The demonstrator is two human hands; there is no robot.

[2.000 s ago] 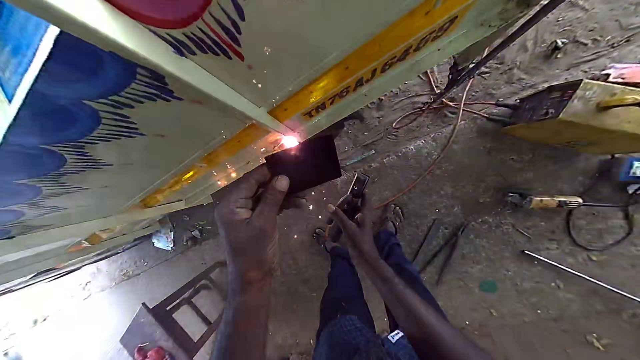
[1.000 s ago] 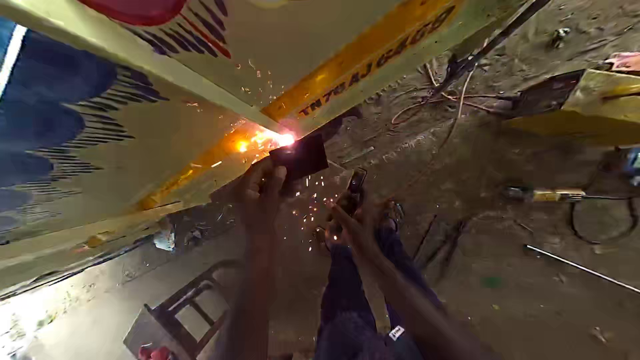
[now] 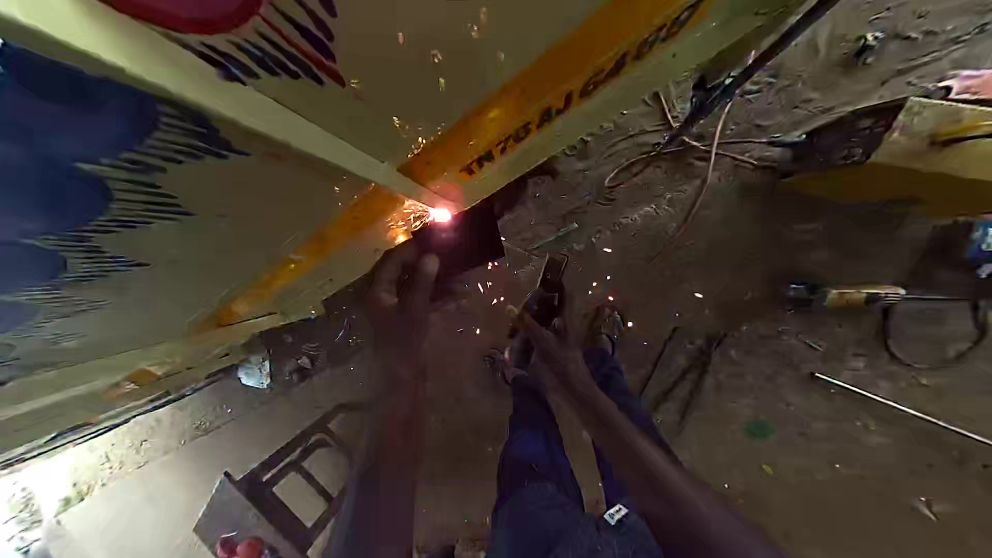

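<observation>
My left hand (image 3: 403, 283) holds a dark rectangular plate (image 3: 469, 239), seemingly a welding filter glass, just below a painted metal vehicle body panel (image 3: 310, 194). A bright welding arc with sparks glows at the plate's upper left edge, where an upright metal rib (image 3: 341, 155) meets the panel's lower rim. My right hand (image 3: 550, 325) grips a dark electrode holder (image 3: 552, 287) to the right of and below the plate. The electrode itself is hard to make out against the dark plate.
A yellow machine (image 3: 899, 163) stands at right on the dirt ground, with cables beside it. An angle grinder (image 3: 845, 296) and a thin metal rod (image 3: 899, 407) lie below it. A metal frame stool (image 3: 294, 480) is at lower left. My legs and feet are beneath my arms.
The scene looks darker around the glowing arc. Sparks now also spray above the rib and fall near my right hand. Both hands keep their hold, with little movement.
</observation>
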